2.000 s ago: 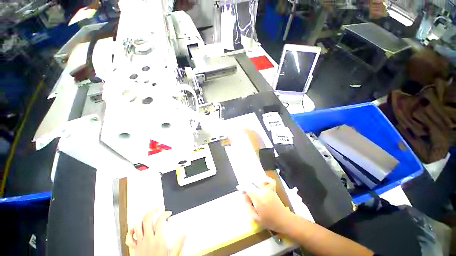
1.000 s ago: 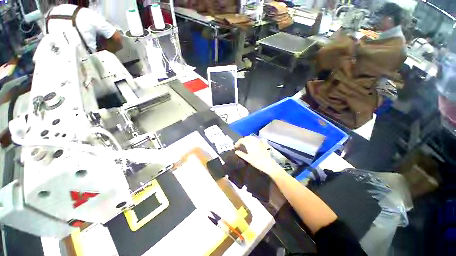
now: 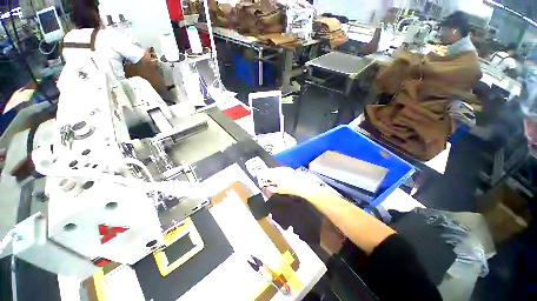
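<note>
A black fabric panel (image 3: 206, 244) lies on the white template board (image 3: 229, 285), under a yellow-edged clamp frame (image 3: 196, 234) beside the machine head. Orange-handled snips with dark tips (image 3: 275, 280) lie on the board near its yellow tape. My right hand (image 3: 288, 181) is blurred and reaches over the dark tabletop right of the board. It is at a pile of white labels (image 3: 255, 167) and above dark fabric pieces (image 3: 279, 207). Its fingertips are unclear, so I cannot tell whether it holds anything. My left hand is out of the picture.
The white sewing machine head (image 3: 100, 217) stands at the left. A blue bin (image 3: 400, 167) with a grey-white box (image 3: 347, 170) is right of the tabletop. A black fabric stack (image 3: 421, 238) and crumpled clear plastic (image 3: 465, 235) lie nearer. Two people are beyond.
Both hands were on the board two seconds ago. My right hand has moved to the labels, my left hand has gone out of view, and the snips now lie on the board. The view has swung right.
</note>
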